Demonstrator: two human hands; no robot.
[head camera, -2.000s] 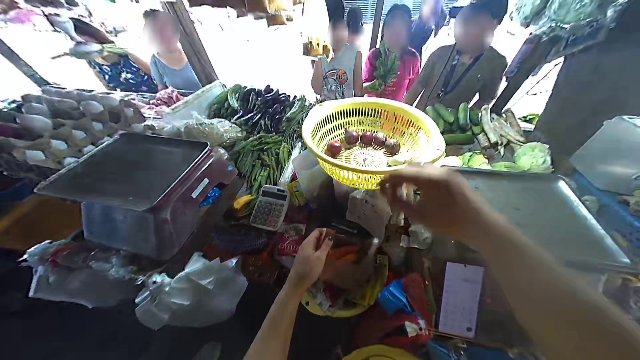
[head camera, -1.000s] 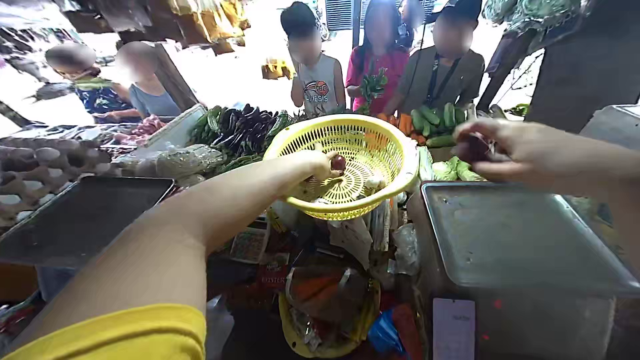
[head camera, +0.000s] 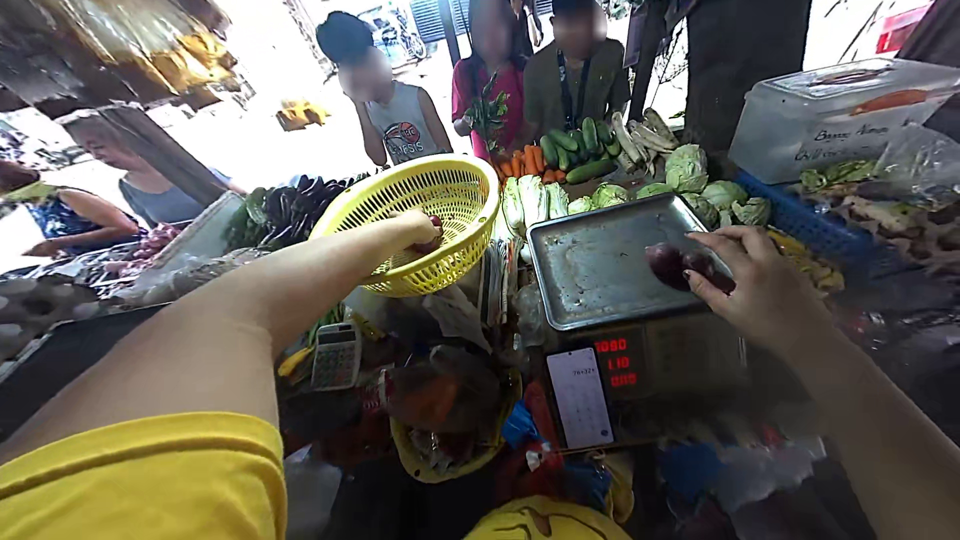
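Note:
My left hand (head camera: 412, 231) reaches into a yellow plastic colander (head camera: 349, 259) and holds a red onion (head camera: 433, 234) there, its grip partly hidden. On the right, my right hand (head camera: 720, 274) is spread at the edge of the metal tray of a digital scale (head camera: 592, 262), its fingertips beside several red onions (head camera: 666, 262) lying on the tray. Whether the fingers still touch them is hard to tell. Red digits glow below the tray, and a smartphone (head camera: 580, 397) leans at the scale's front. Left of it lies a calculator (head camera: 336, 356).
Behind the tray lie cabbages (head camera: 686, 169), carrots (head camera: 525, 161) and cucumbers (head camera: 577, 150); eggplants (head camera: 300, 202) are left of the colander. A lidded plastic box (head camera: 832, 120) stands at the back right. Several people stand across the stall. A yellow-rimmed container (head camera: 442, 469) sits below.
My right hand has come down from above the scale to its tray, where onions now lie. My left hand remains in the colander. The view has turned right and down.

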